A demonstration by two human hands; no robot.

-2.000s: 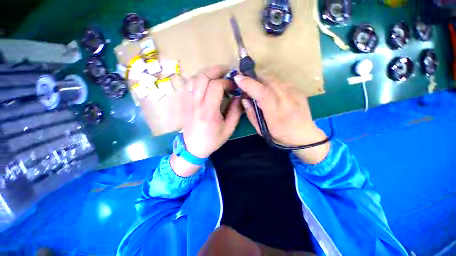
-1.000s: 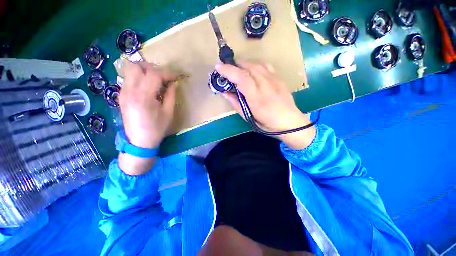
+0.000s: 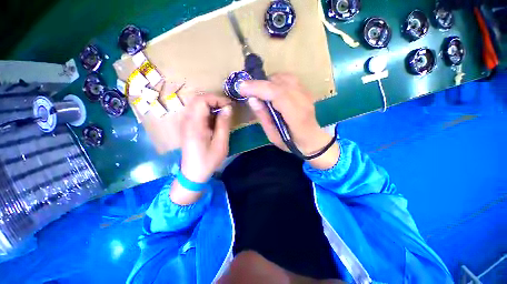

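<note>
My right hand (image 3: 294, 108) holds the black soldering iron (image 3: 254, 65), its long tip pointing up and away over the cardboard mat (image 3: 203, 50). The same hand's thumb and fingertips are on a round black and silver device housing (image 3: 234, 85), above the mat. My left hand (image 3: 203, 133), with a blue band at the wrist, is just left of the housing. It pinches a small pale piece (image 3: 218, 110), mostly hidden by the fingers; I cannot tell exactly what it is. Silver-white battery cells (image 3: 145, 91) with yellow ends lie in a loose pile on the mat's left part.
Several round housings (image 3: 377, 32) stand on the green bench right of the mat, others (image 3: 114, 102) at left, one (image 3: 279, 18) on the mat. A white round piece (image 3: 376, 65), orange-red handles (image 3: 487, 41), a solder spool (image 3: 68, 112) and a clear ribbed tray (image 3: 44, 177) also show.
My left hand has moved right from over the battery pile to beside the housing, with a small pale piece in its fingertips. The pile is uncovered. My right hand still holds iron and housing.
</note>
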